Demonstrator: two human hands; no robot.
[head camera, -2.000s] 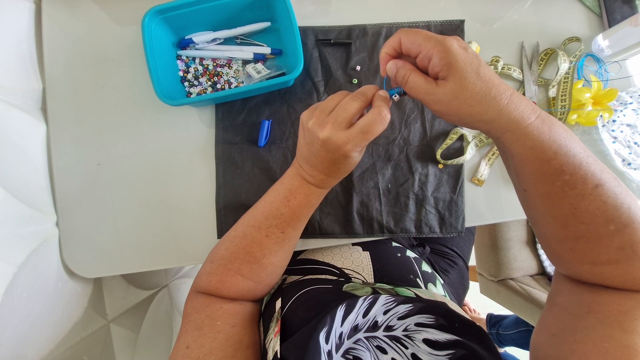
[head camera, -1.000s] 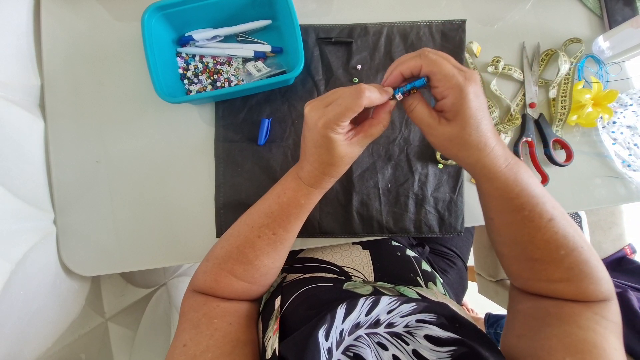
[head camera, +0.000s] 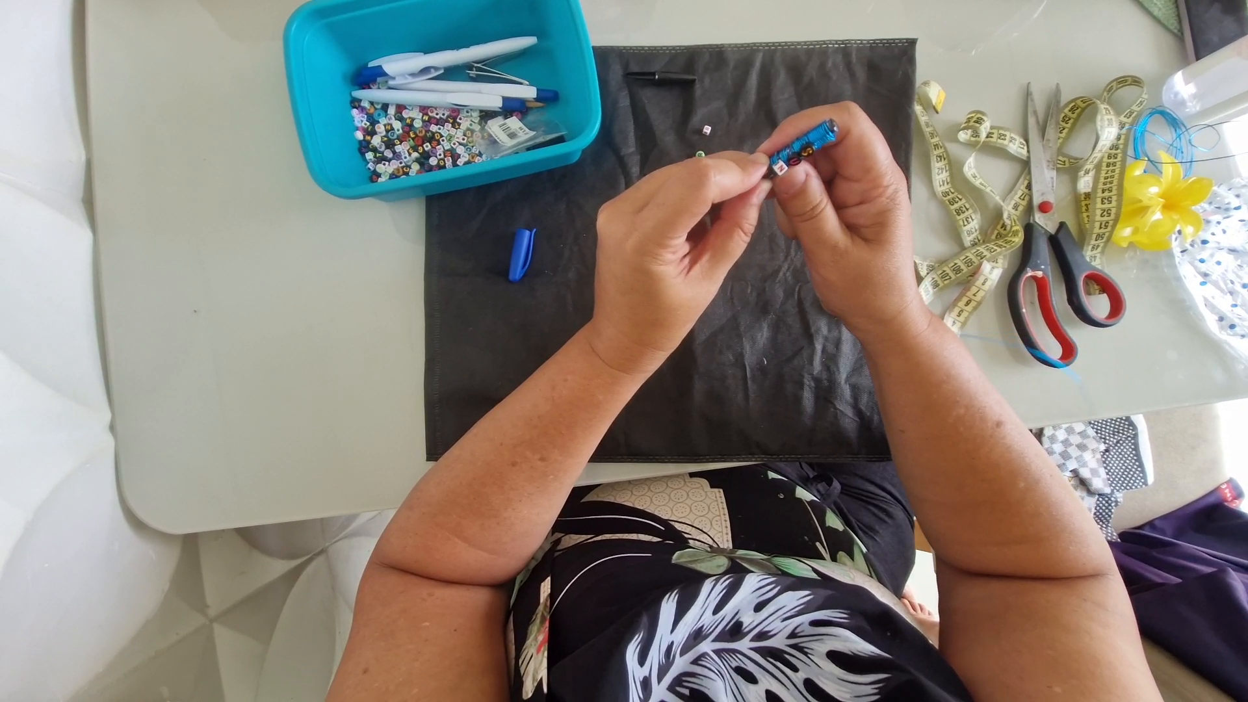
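In the head view, my right hand (head camera: 846, 210) holds a small blue cord-wrapped tube (head camera: 804, 142) with small letter beads along its side, between the thumb and fingers. My left hand (head camera: 673, 239) pinches at the tube's lower left end, its thumb and index finger touching there; what lies between those fingertips is too small to tell. A white cube bead (head camera: 707, 130) lies on the black cloth (head camera: 546, 370) beyond my left hand. Beside that hand's index finger, a green bead (head camera: 700, 153) is partly hidden.
A turquoise tub (head camera: 444, 179) holds pens and many beads at the upper left. A blue pen cap (head camera: 522, 255) and a black pen cap (head camera: 661, 77) lie on the cloth. To the right are scissors (head camera: 1045, 229), a yellow tape measure (head camera: 941, 180), blue cord (head camera: 1160, 136) and a yellow flower (head camera: 1160, 203).
Two seconds ago my hands were pulling at blue cord by the beads; now my right hand holds the blue tube up, and my left hand is at its end.
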